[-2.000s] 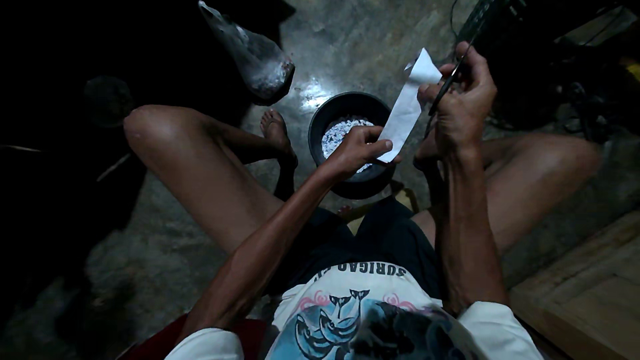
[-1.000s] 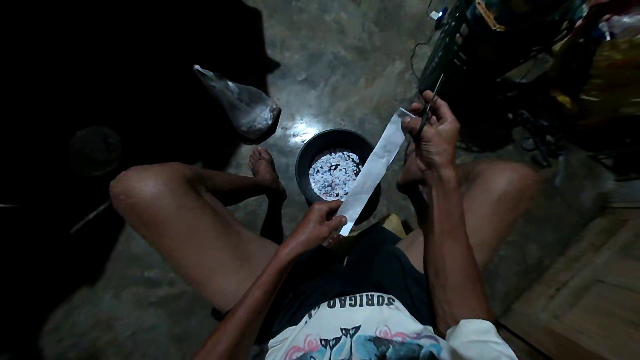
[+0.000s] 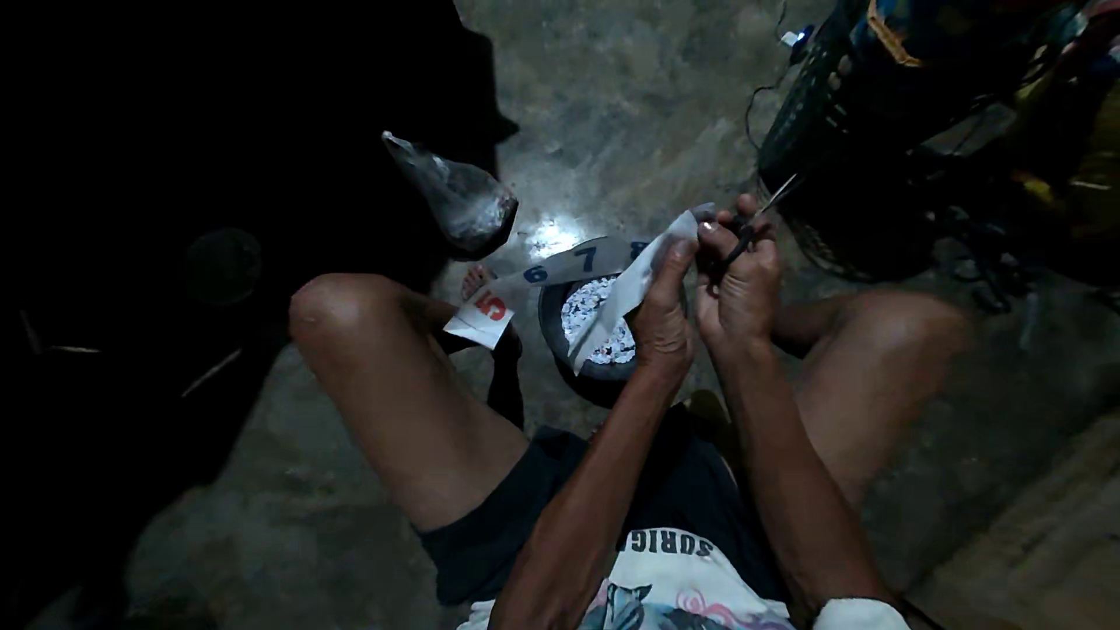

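My left hand [image 3: 667, 315] pinches a white paper strip [image 3: 626, 293] near its upper end, above a dark round bucket [image 3: 560, 346]. Part of the paper extends left with printed numerals and bends down at its end. Close on the right, my right hand [image 3: 739, 271] holds a pair of scissors [image 3: 759, 226], its slim metal blades pointing up and right, away from the paper. The fingers of both hands are close together at the paper's upper end. Small white and dark paper bits [image 3: 595, 306] lie inside the bucket, partly hidden by the strip.
A clear plastic bag [image 3: 459, 197] with something in its lower end stands or lies on the concrete floor at upper left. A dark plastic basket [image 3: 801, 114] holding cloth-like items is at upper right, with a thin cable beside it. My bent legs flank the bucket.
My left hand has moved up from the strip's lower end to beside my right hand. The paper, earlier stretched straight between both hands, now shows a numbered length spread out to the left.
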